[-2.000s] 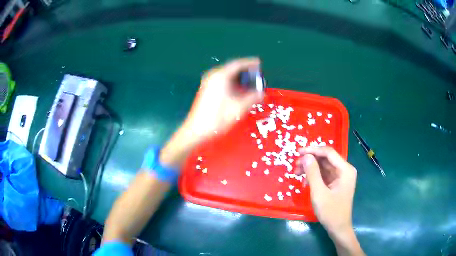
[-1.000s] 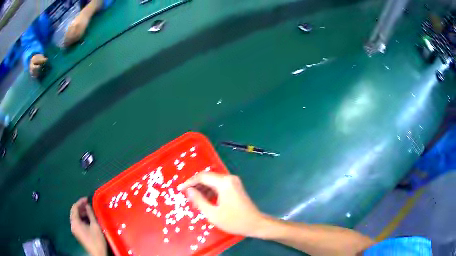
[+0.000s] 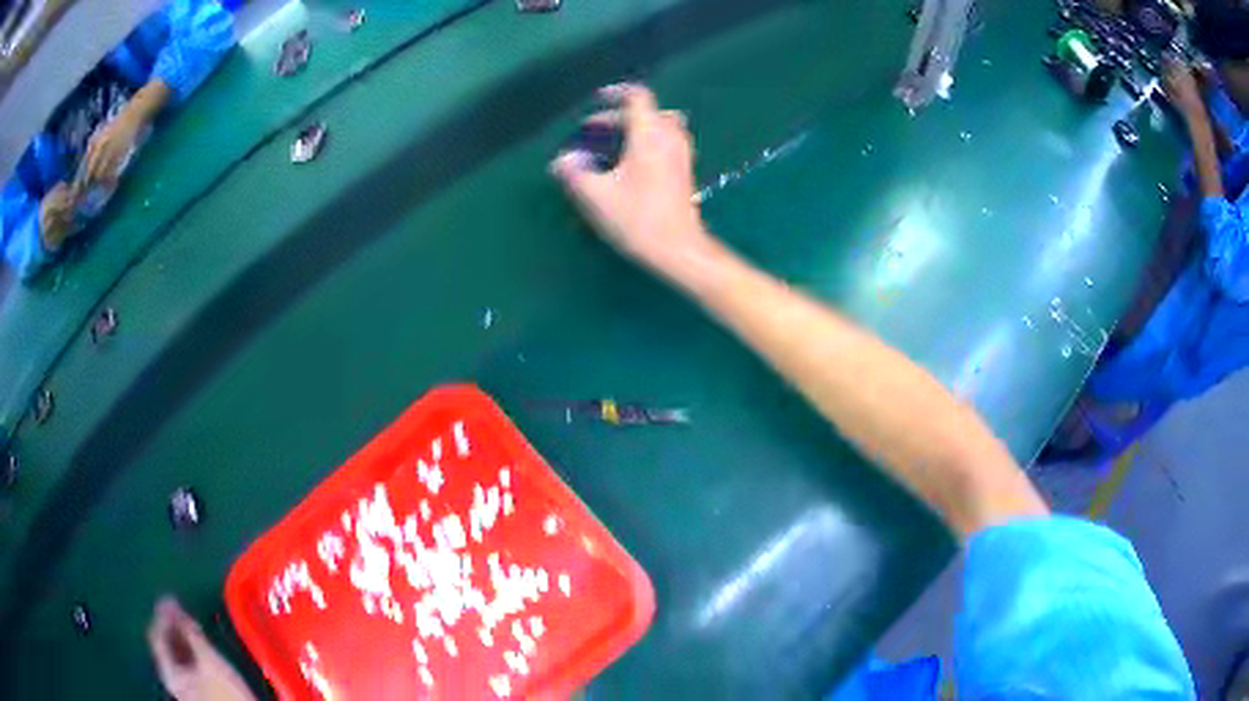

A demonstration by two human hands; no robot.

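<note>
My right hand (image 3: 641,178) reaches far forward over the green table, its fingers around a dark device housing (image 3: 599,143). My left hand (image 3: 195,660) is at the bottom left, beside the red tray's left side. It is blurred and cut off by the picture's edge, so I cannot tell if it holds anything. The red tray (image 3: 616,603) lies at the lower left of centre, its near edge cut off. Many small white parts (image 3: 438,575) are scattered in it, streaked by blur.
A thin black tool with a yellow band (image 3: 612,412) lies beyond the tray. A loose dark unit (image 3: 184,508) lies left of it, with more along the curved dark band. A metal post (image 3: 937,52) stands at the top right. People in blue smocks are at the upper left and right.
My right hand has moved from over the tray to far forward, now around a dark unit. My left hand has moved left and down from the tray's edge. The view has shifted.
</note>
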